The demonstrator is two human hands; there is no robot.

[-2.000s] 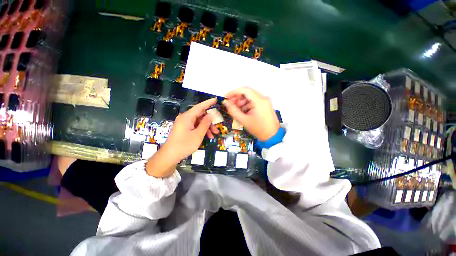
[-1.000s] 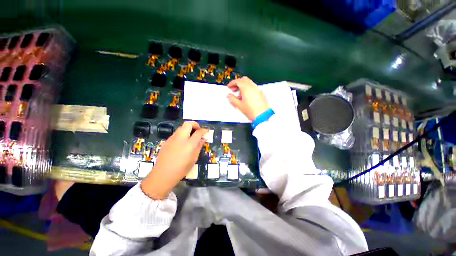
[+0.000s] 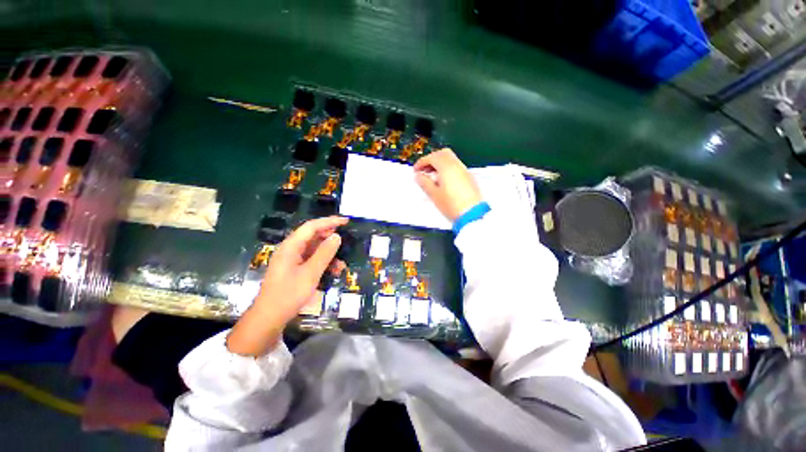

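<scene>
A clear tray (image 3: pixel 274 207) holds rows of black square modules (image 3: pixel 365 114) with orange flex tails; its lower rows have white-faced modules (image 3: pixel 385 308). A white sheet (image 3: pixel 380 190) lies across the middle of the tray. My left hand (image 3: pixel 296 265) is over the lower left of the tray, thumb and fingers around a dark module area; whether it grips a module is unclear. My right hand (image 3: pixel 449 185), with a blue wrist band, is over the sheet's upper right part, fingers curled, fingertips at its surface; no held piece can be made out.
More white sheets (image 3: pixel 508 190) lie right of the tray, beside a round black mesh device (image 3: pixel 594 223). Stacked trays with pink layers (image 3: pixel 66 172) stand left, stacked trays of white squares (image 3: pixel 698 265) right. A beige paper strip (image 3: pixel 172 205) lies on the bench. A blue crate (image 3: pixel 658 40) is upper right.
My hands were together at a module, then parted. My left hand has moved off a white-faced module towards the left. My right hand has stayed at the sheet since a second ago.
</scene>
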